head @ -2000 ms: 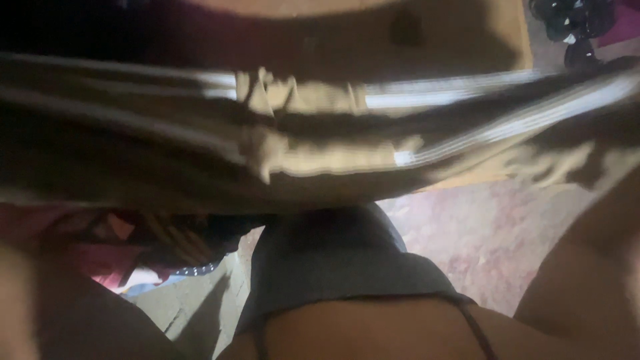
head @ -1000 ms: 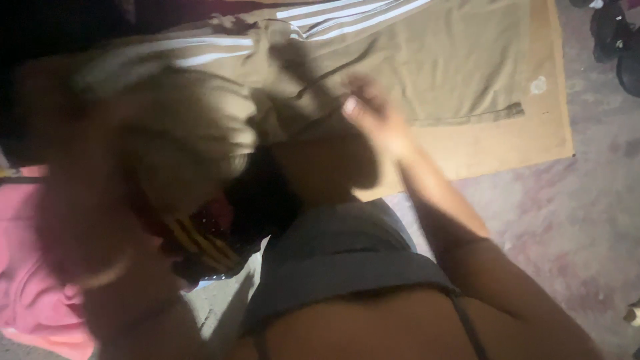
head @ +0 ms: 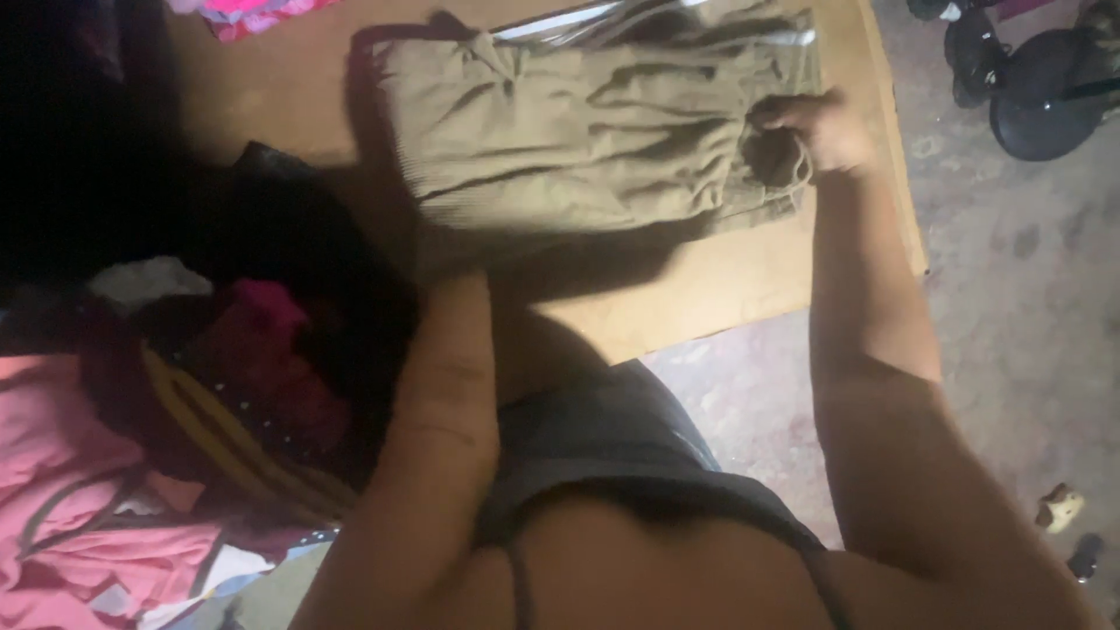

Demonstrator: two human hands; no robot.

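Observation:
A tan garment with white stripes (head: pixel 569 131) lies bunched over a wooden board (head: pixel 682 297) in front of me. Its ribbed edge is at the left, and gathered folds run toward the right. My right hand (head: pixel 814 131) grips the gathered right end, where a thin cord loops beside the fingers. My left forearm reaches up to the garment's lower left corner; the left hand itself is hidden in shadow and behind the cloth.
Pink clothing (head: pixel 79 472) and dark clothes with a yellow stripe (head: pixel 201 420) are heaped at the left. Bright pink cloth (head: pixel 254 13) lies at the top left. Black footwear (head: pixel 971 57) and a round black object (head: pixel 1041 105) are on the concrete floor (head: pixel 1015 289) at the right.
The tan garment was spread with its stripes showing a second ago; now it is gathered into a smaller bundle. My right hand has moved right and closed on its right end.

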